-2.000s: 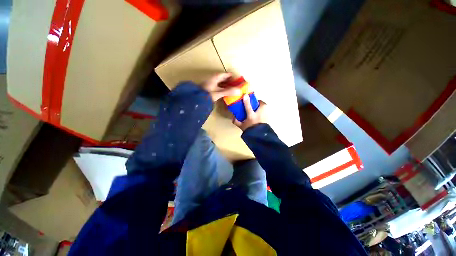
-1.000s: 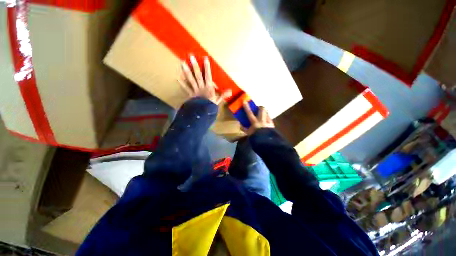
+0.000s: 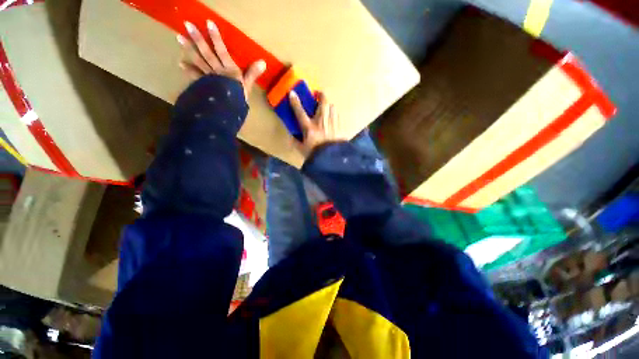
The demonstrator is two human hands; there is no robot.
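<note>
A brown shipping carton (image 3: pixel 343 42) lies in front of me, set at a slant. A band of red packing tape (image 3: pixel 242 48) runs across its top face from the upper left to the tape dispenser. My left hand (image 3: pixel 214 56) lies with spread fingers on the tape and the carton, holding nothing. My right hand (image 3: pixel 317 120) grips the blue and orange tape dispenser (image 3: pixel 294 105), which rests on the carton near the edge closest to me. The tape roll inside is hidden.
Another carton with red tape (image 3: pixel 518 147) stands at the right, above a green tote (image 3: pixel 539 224). A large taped carton (image 3: pixel 49 70) stands at the left, with an open carton (image 3: pixel 42 224) below it. A small red object (image 3: pixel 331 219) is near my legs. Grey floor shows at the upper right.
The red tape band now covers the carton's top, which was bare two seconds ago. The dispenser has moved towards the near edge. My left hand went from beside the dispenser to flat on the tape.
</note>
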